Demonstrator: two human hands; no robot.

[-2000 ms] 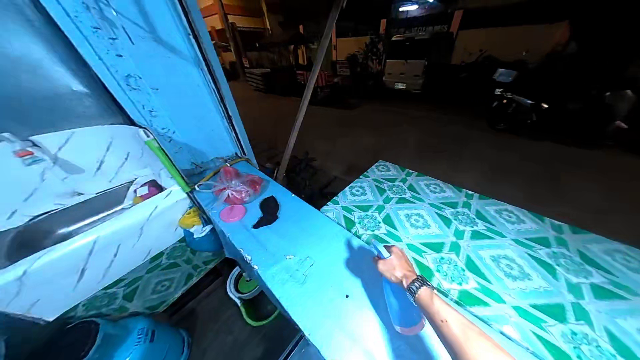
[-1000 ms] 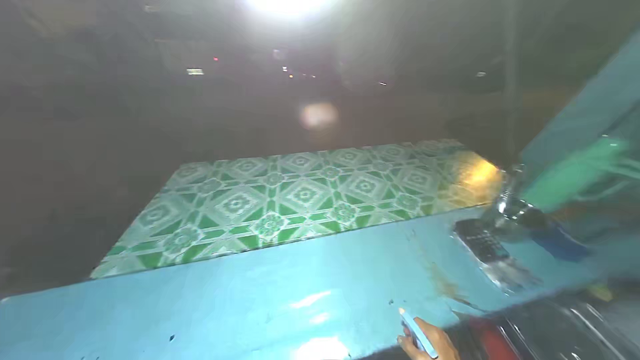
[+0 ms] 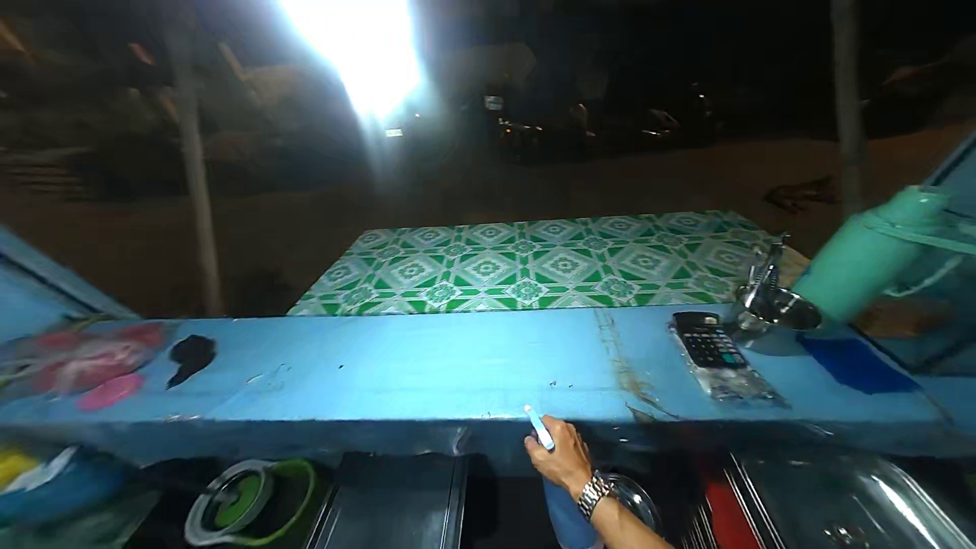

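My right hand (image 3: 563, 455), with a metal-link watch on its wrist, grips a blue bottle (image 3: 566, 512) by the neck. The bottle looks like a spray bottle; its pale blue nozzle (image 3: 539, 428) points up and left past the fingers. Hand and bottle are at the near edge of the light-blue counter (image 3: 457, 366), and the bottle's body hangs below that edge. My left hand is out of view.
A calculator in plastic (image 3: 711, 341), a metal cup with utensils (image 3: 776, 309), a blue cloth (image 3: 858, 364) and a green jug (image 3: 873, 255) are at right. A bagged red item (image 3: 95, 354), pink disc (image 3: 110, 391) and black item (image 3: 192, 358) lie left. Behind is a green-patterned tabletop (image 3: 526, 267).
The view has swung far to the right since the oldest frame. There, my right hand held the blue bottle over the counter top; now it holds it at the counter's near edge.
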